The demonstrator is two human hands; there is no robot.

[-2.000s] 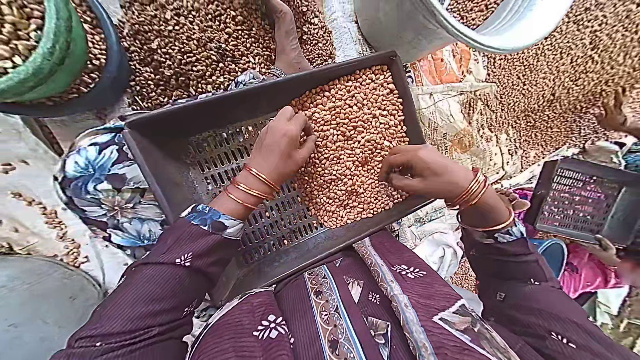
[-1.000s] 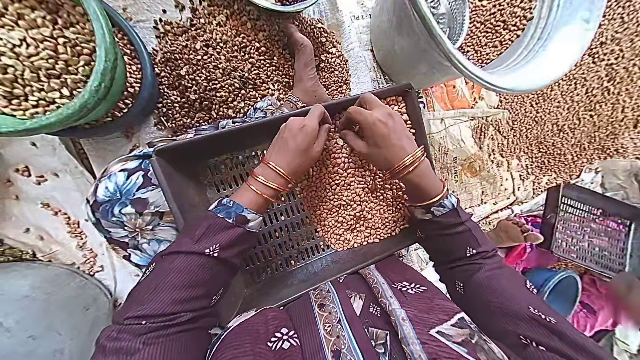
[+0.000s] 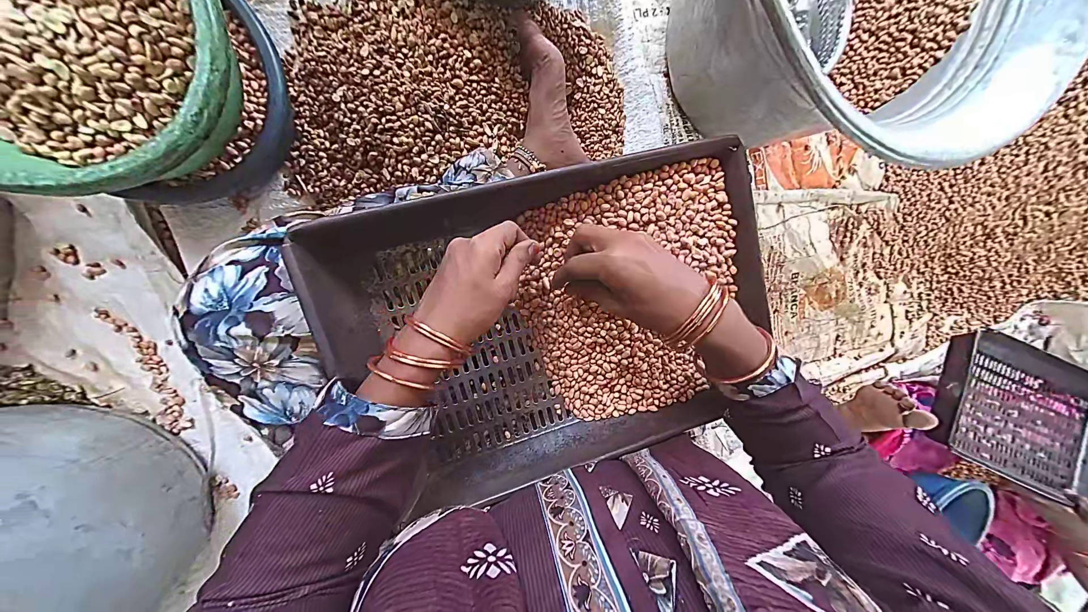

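Observation:
A dark slotted plastic tray [image 3: 527, 187] rests across my lap, tilted a little. Small reddish-brown kernels, which look like peanuts [image 3: 629, 365], cover its right half, while slots show bare on the left. Over the left edge of the pile is my left hand [image 3: 484, 276], thumb and forefinger pinched together; whether a kernel is between them cannot be made out. My right hand [image 3: 625, 272] hovers over the pile just to the right, palm down with fingers curled, and its fingertips are partly hidden. The two hands are apart.
Green [image 3: 217, 110] and dark blue [image 3: 276, 127] tubs of nuts stand upper left. Metal containers lie upper right [image 3: 739, 76] and lower left [image 3: 93, 501]. Loose nuts [image 3: 382, 93] cover the ground beyond the tray. At right, another person's foot [image 3: 884, 408] is near a second slotted tray [image 3: 952, 382] and blue bucket [image 3: 960, 501].
My hands, together at the tray's far side a second ago, have moved apart and nearer to me over the pile.

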